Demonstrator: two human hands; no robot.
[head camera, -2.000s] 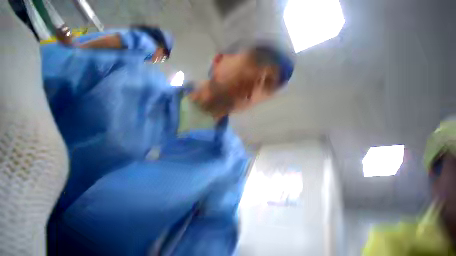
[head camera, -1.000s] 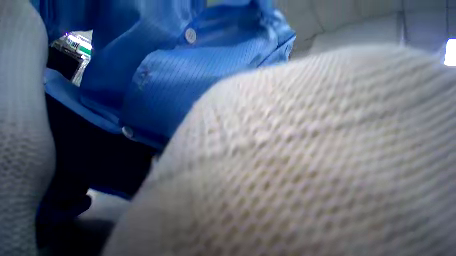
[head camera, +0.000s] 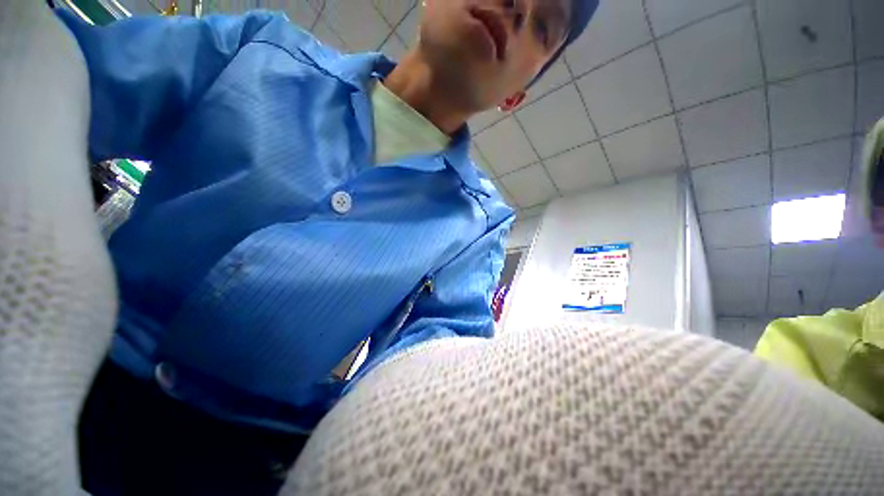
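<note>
A white knitted glove (head camera: 44, 262), very close to the lens, fills the left edge. A second white knitted glove (head camera: 601, 417), also very close, covers the bottom from the centre to the right. Both are cut off by the frame, and their fingers cannot be made out. It is not clear whose hands these are, so I cannot tell my left hand or my right hand. A person in a blue smock (head camera: 291, 223) with white buttons and a dark blue cap faces the camera. Nothing held shows.
A white wall or column (head camera: 606, 218) bears a notice (head camera: 597, 278) behind the person. A ceiling lamp (head camera: 808, 218) shines in the tiled ceiling (head camera: 717, 107). At the right edge stands another person in yellow-green (head camera: 824, 344). Part of the line equipment shows at upper left.
The lower glove, absent two seconds ago, covered much of the right side one second ago and now sits lower. The view is sharper, and the blue-smocked person's lower face shows again.
</note>
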